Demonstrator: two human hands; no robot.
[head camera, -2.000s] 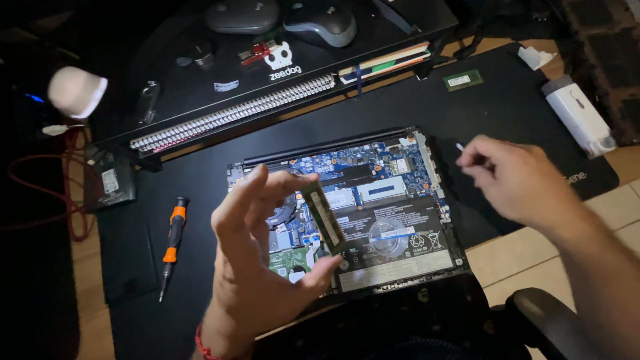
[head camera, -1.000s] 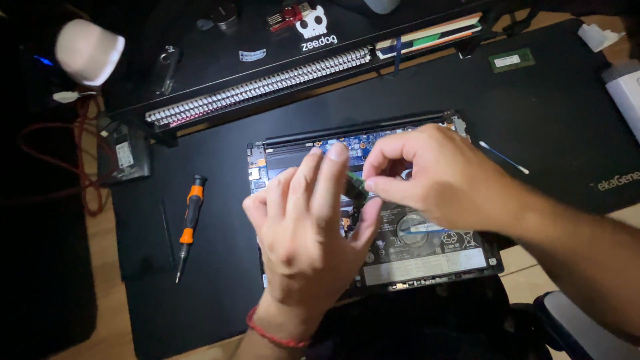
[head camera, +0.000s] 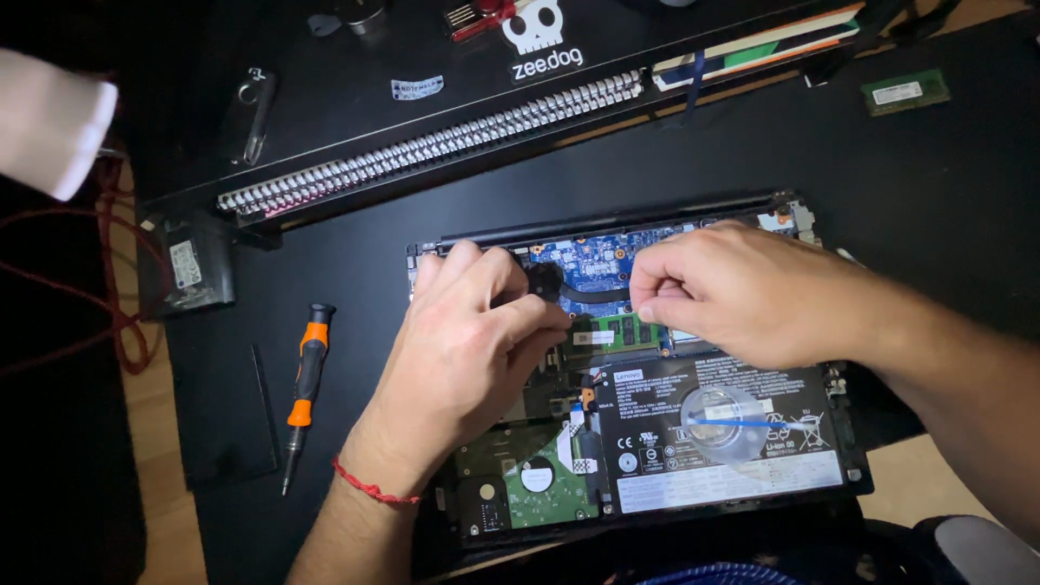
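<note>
A green memory module (head camera: 613, 333) lies at the memory slot of an opened laptop (head camera: 731, 479), below the blue motherboard (head camera: 581, 268). My left hand (head camera: 471, 349), a red cord bracelet at its wrist, has its fingertips at the module's left end. The thumb and forefinger of my right hand (head camera: 731, 292) pinch the module's upper right corner. On the black Lenovo battery (head camera: 642, 479) rests a small clear round dish (head camera: 715, 426) with a blue-stemmed cotton swab (head camera: 747, 422) across it. A green hard drive board (head camera: 552, 496) shows at the laptop's lower left.
An orange and black screwdriver (head camera: 310, 370) lies left of the laptop. Another memory module (head camera: 906, 92) is at the upper right. A black shelf (head camera: 341, 130) with a spiral-bound notebook (head camera: 455, 134) beneath it spans the back. A black adapter (head camera: 199, 264) and red cable (head camera: 122, 284) are at left.
The memory module, held up by my left hand two seconds ago, is now down at the laptop's slot. My right hand has moved left from beside the laptop to the module. The view has come closer.
</note>
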